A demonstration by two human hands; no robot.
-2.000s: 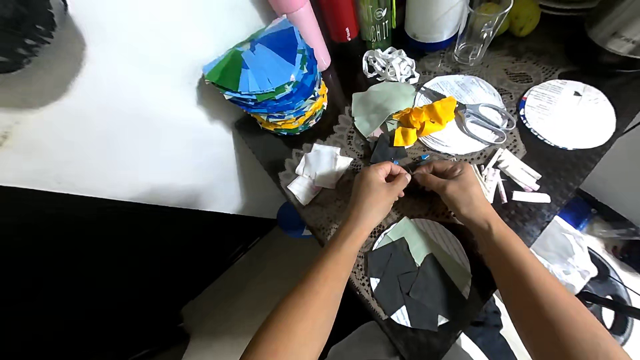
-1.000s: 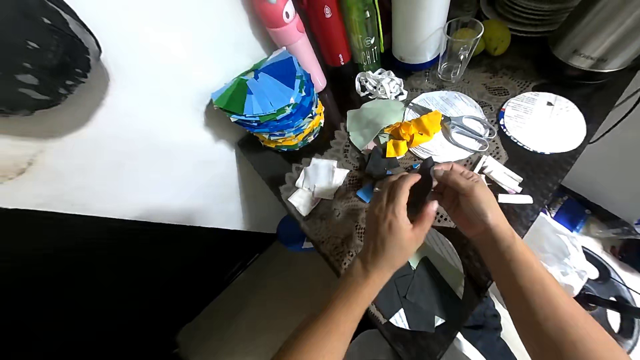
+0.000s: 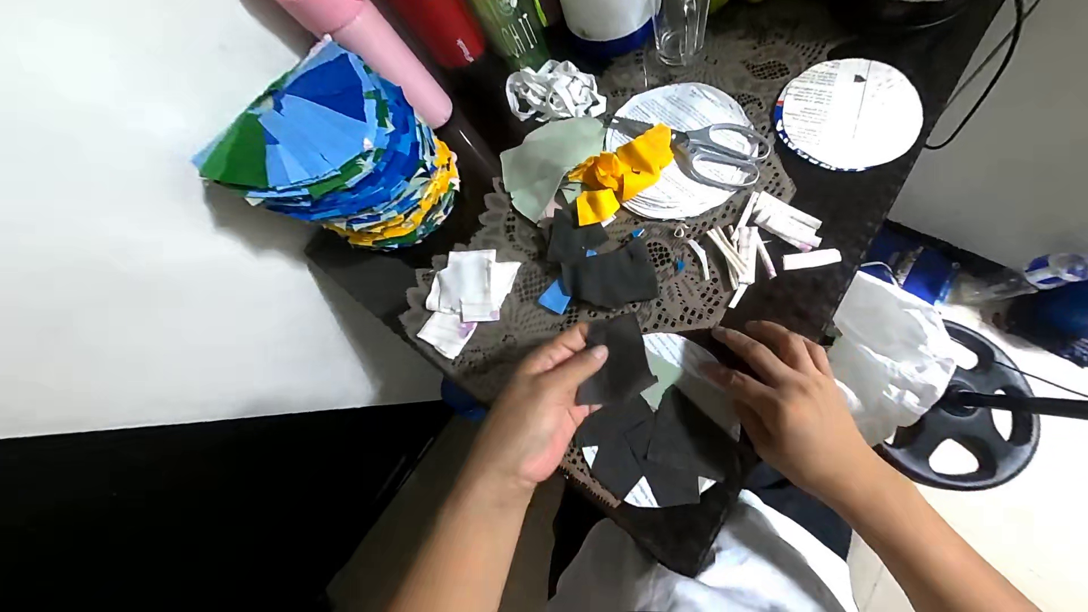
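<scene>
My left hand pinches a black fabric piece between thumb and fingers, above the left part of a round printed-paper disc. Black pieces and a pale green one cover much of that disc. My right hand rests at the disc's right edge, fingers spread, with nothing seen in its grip. Beyond my hands lie more black pieces, a small blue piece, a crumpled yellow piece and a pale green piece. Grey-handled scissors lie on other paper discs.
White pieces lie left on the lace cloth, rolled white strips right. A tall stack of colourful fabric pieces stands at the back left, near a pink bottle. Another paper disc and a glass are farther back.
My hands were together over the cloth beyond the disc; they have come apart and moved nearer to me. The black piece is now in my left hand alone. The view has shifted.
</scene>
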